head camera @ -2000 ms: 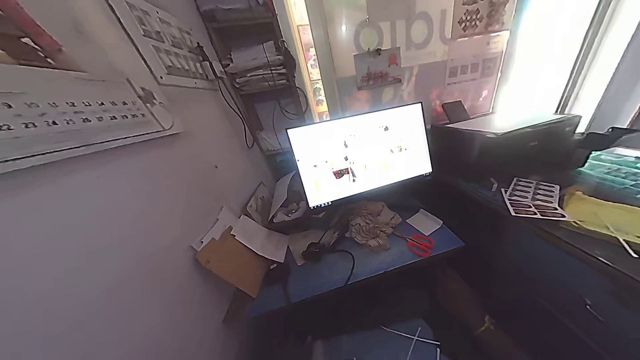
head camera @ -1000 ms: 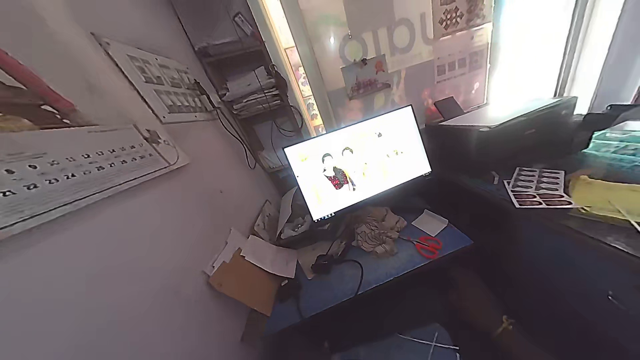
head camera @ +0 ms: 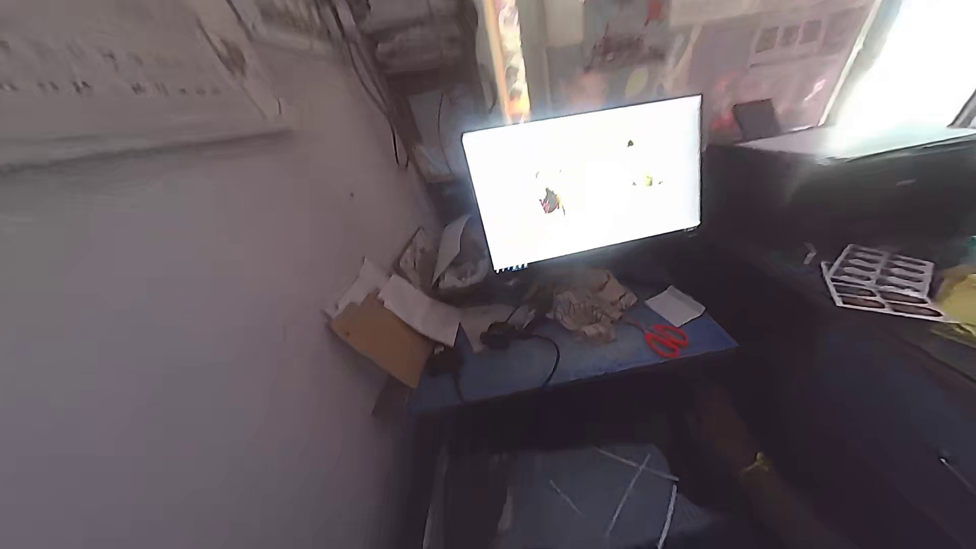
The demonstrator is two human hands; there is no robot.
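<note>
At the lower right my right hand [head camera: 715, 415] reaches into the dark below the blue desk [head camera: 526, 374]; a yellow band circles its wrist, and shadow hides its fingers. My left hand is out of sight. Nearest above the right hand, red-handled scissors [head camera: 666, 340] lie on the desk. Beside them are a white paper slip [head camera: 675, 306] and crumpled brown paper [head camera: 593, 305]. A lit monitor [head camera: 587, 183] stands behind. Black cable and plug [head camera: 499, 335] lie to the left of the crumpled paper.
Papers and brown cardboard [head camera: 381, 335] lean at the desk's left end by the wall [head camera: 229, 343]. A dark printer [head camera: 854, 175] stands at right, with a photo sheet [head camera: 884, 282] and yellow cloth-like item [head camera: 962, 293] before it. A grey surface with white lines [head camera: 595, 496] is below.
The picture on the monitor has changed in part. The right forearm stays at the lower right. The view has shifted somewhat.
</note>
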